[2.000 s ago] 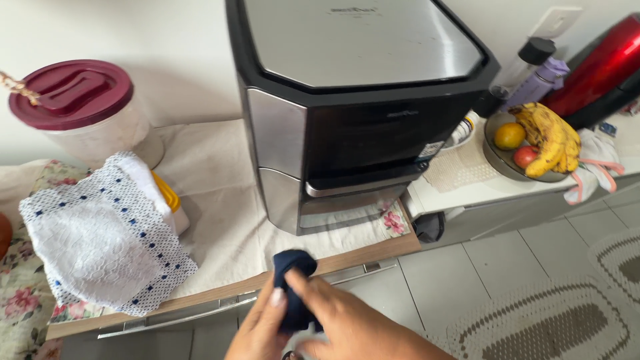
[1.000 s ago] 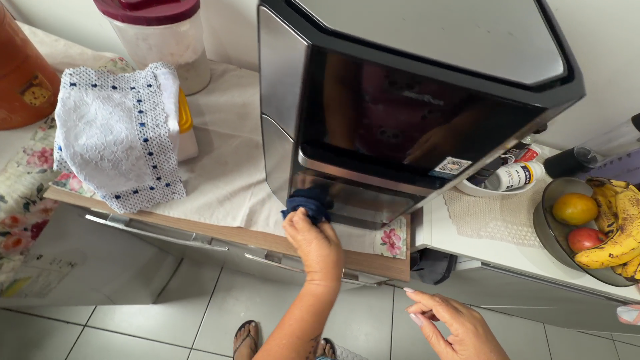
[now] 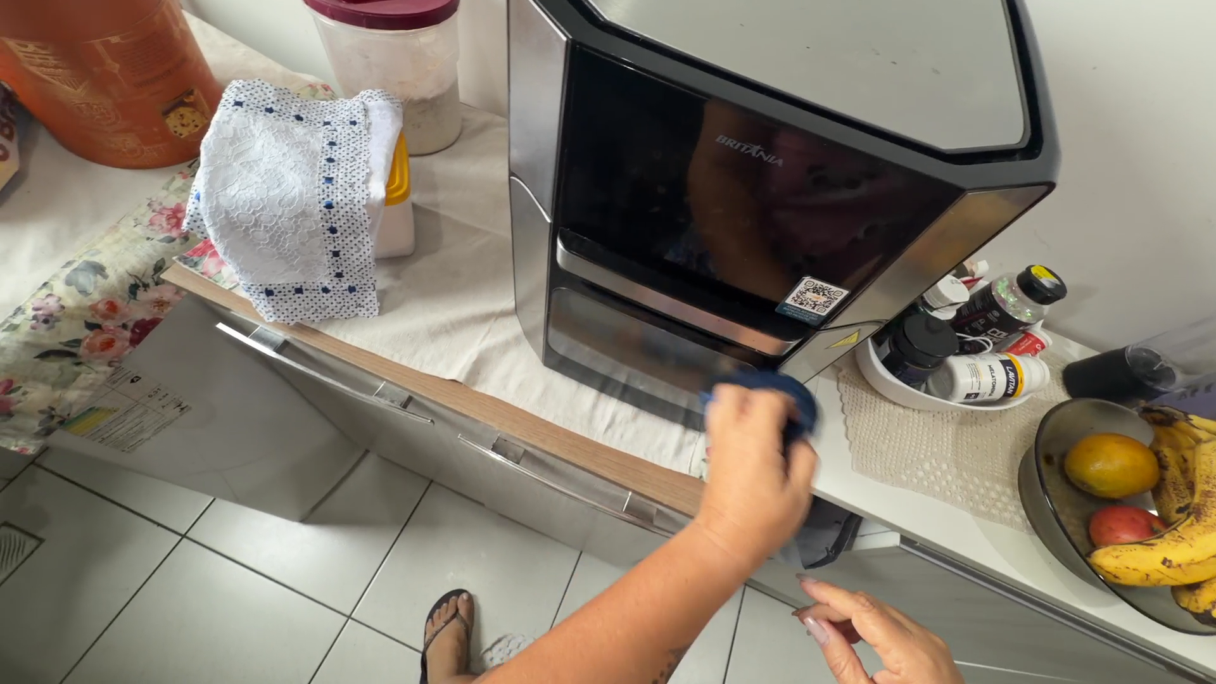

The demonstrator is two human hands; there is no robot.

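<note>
My left hand [image 3: 755, 465] is shut on a dark blue cloth [image 3: 784, 399], blurred by motion, at the lower right front corner of a black and silver Britânia air fryer oven [image 3: 684, 332]. The cloth lies against or just in front of the lower drawer front; exact contact cannot be told. The oven stands on a beige cloth runner [image 3: 456, 313] on the counter. My right hand [image 3: 879, 632] is low at the right, off the counter's front edge, fingers apart and holding nothing.
Left of the oven stand a lace-covered container [image 3: 285, 199], a maroon-lidded plastic jar [image 3: 399, 76] and an orange canister [image 3: 114, 85]. To its right are a white dish of bottles [image 3: 883, 380] and a fruit bowl [image 3: 1054, 541]. Metal drawer handles [image 3: 560, 484] line the front.
My left hand with the cloth has moved from the left part of the oven's lower front to its right corner. Two seconds ago both hands were together at the cloth; my right hand is now apart.
</note>
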